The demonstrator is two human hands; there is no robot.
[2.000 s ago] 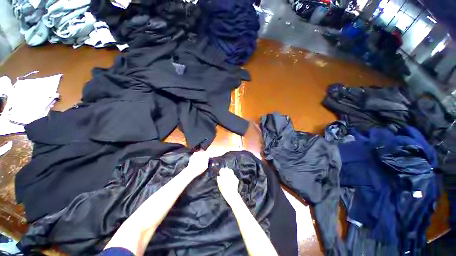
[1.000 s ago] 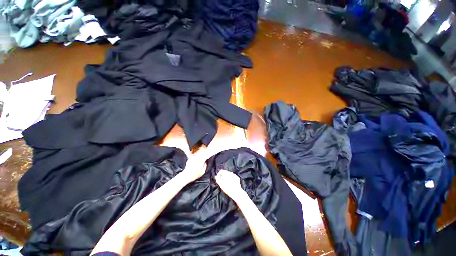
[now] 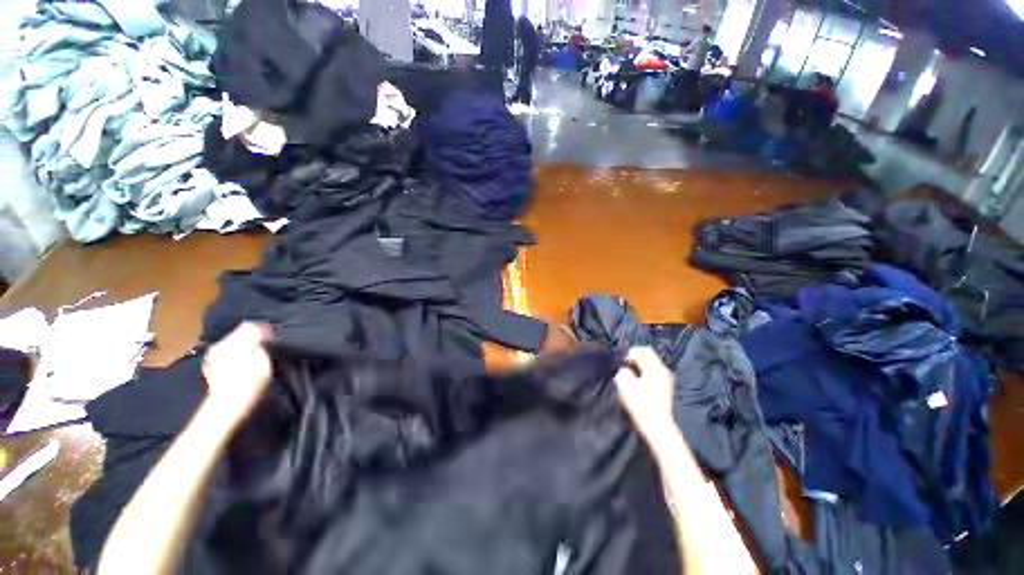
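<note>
A black lined garment (image 3: 449, 461) is spread between my hands in front of me, blurred, its wrinkled lining towards me. My left hand (image 3: 238, 365) is shut on its upper left edge. My right hand (image 3: 646, 388) is shut on its upper right edge. The lower part of the garment runs out of the bottom of the picture. Matt black garments (image 3: 382, 275) lie behind it on the brown table (image 3: 618, 230), with a small grey patch on one.
A dark grey garment (image 3: 724, 393) lies right of my work, beside navy garments (image 3: 831, 371). A dark folded pile (image 3: 786, 238) is behind them. White paper (image 3: 96, 348) is at left. Pale grey-green pieces (image 3: 124, 135) and a navy heap (image 3: 477, 152) stand at the back.
My hands have moved apart, from close together near the middle to either side. The garment is now lifted and stretched between them. The view has tilted up, showing more of the workshop.
</note>
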